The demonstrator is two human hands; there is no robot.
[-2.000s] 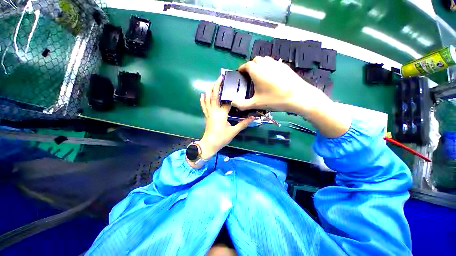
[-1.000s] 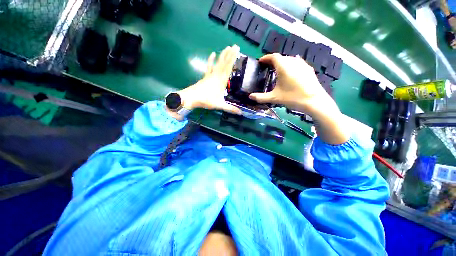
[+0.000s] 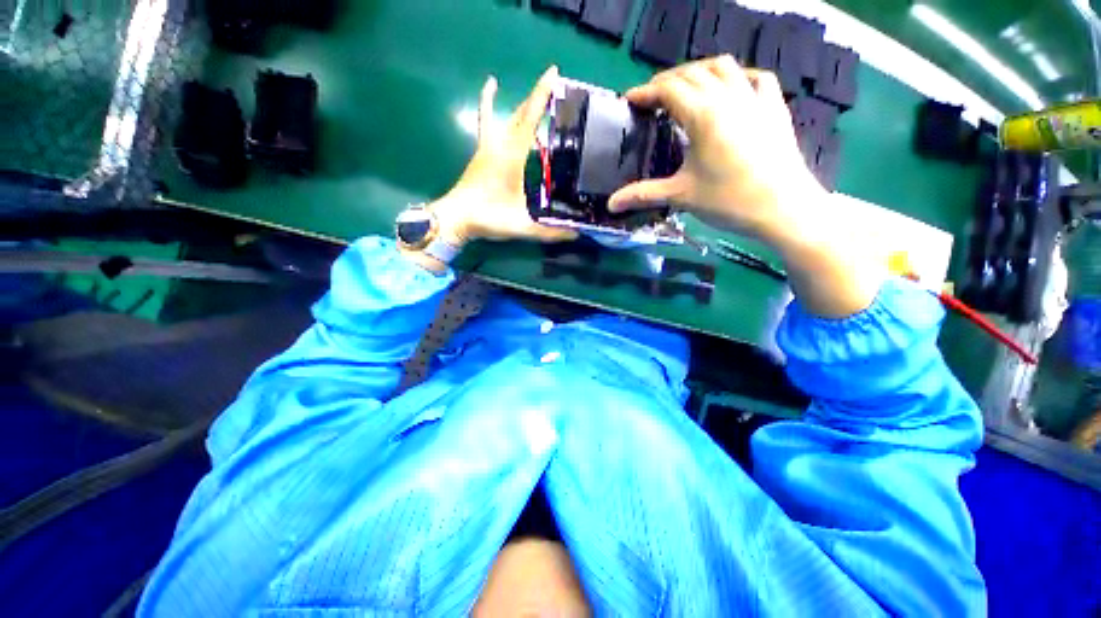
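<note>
A fist-sized black and silver-white wired unit (image 3: 604, 147) is held above the green bench mat, near its front edge. A red wire shows on its left side. My left hand (image 3: 497, 175) holds the unit's left side between thumb and fingers, with one finger stretched up and away. My right hand (image 3: 724, 145) grips the unit's right side, fingers on top and thumb across its lower face. Dark tweezers (image 3: 751, 258) lie on the mat beside my right wrist. My right fingers hide part of the unit.
Black covers (image 3: 791, 51) are grouped beyond my right hand. Black housings (image 3: 285, 121) stand at the left. At right are a white sheet (image 3: 887, 229), a red-handled brush (image 3: 988, 327), a black moulded tray (image 3: 1009, 235) and a yellow-green can (image 3: 1053, 127). A grid curtain (image 3: 60, 91) hangs at far left.
The unit, earlier showing a flat slotted black face, is now turned to show a rounded dark and silver side with a red wire. My left hand has shifted to its left side. The view has tilted.
</note>
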